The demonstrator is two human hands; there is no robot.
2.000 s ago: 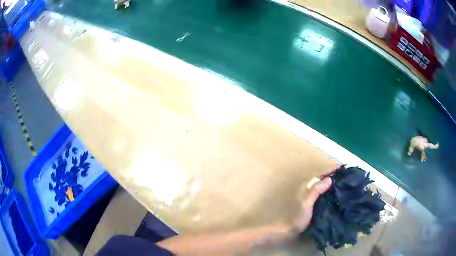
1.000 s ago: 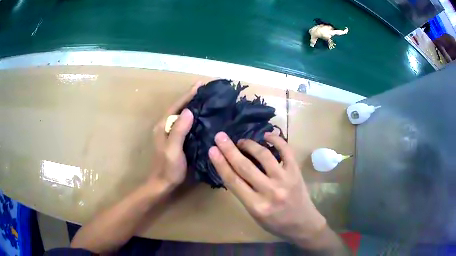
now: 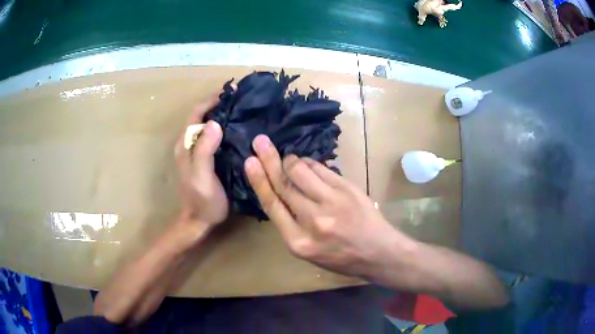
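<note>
A black figure assembly (image 3: 254, 117), a bushy mass with ragged edges, is held above the tan bench top. My left hand (image 3: 202, 173) grips its left side, with the thumb on the front and the other fingers mostly hidden behind. A cream stub (image 3: 193, 136) sticks out beside my left thumb. My right hand (image 3: 320, 212) lies over the lower right of the mass, its fingertips pressing on the black surface. Whether those fingers pinch a single piece cannot be told.
A white glue bottle (image 3: 421, 167) lies right of my hands, and a second white bottle (image 3: 462, 101) rests by the grey metal box (image 3: 535, 169). The green conveyor belt (image 3: 228, 23) runs behind, carrying a cream figure part (image 3: 436, 11). A blue tray (image 3: 40, 303) is at lower left.
My right hand came into view and onto the black mass. Since one second ago, both hands and the mass have shifted slightly left and up in the picture. The camera view has turned.
</note>
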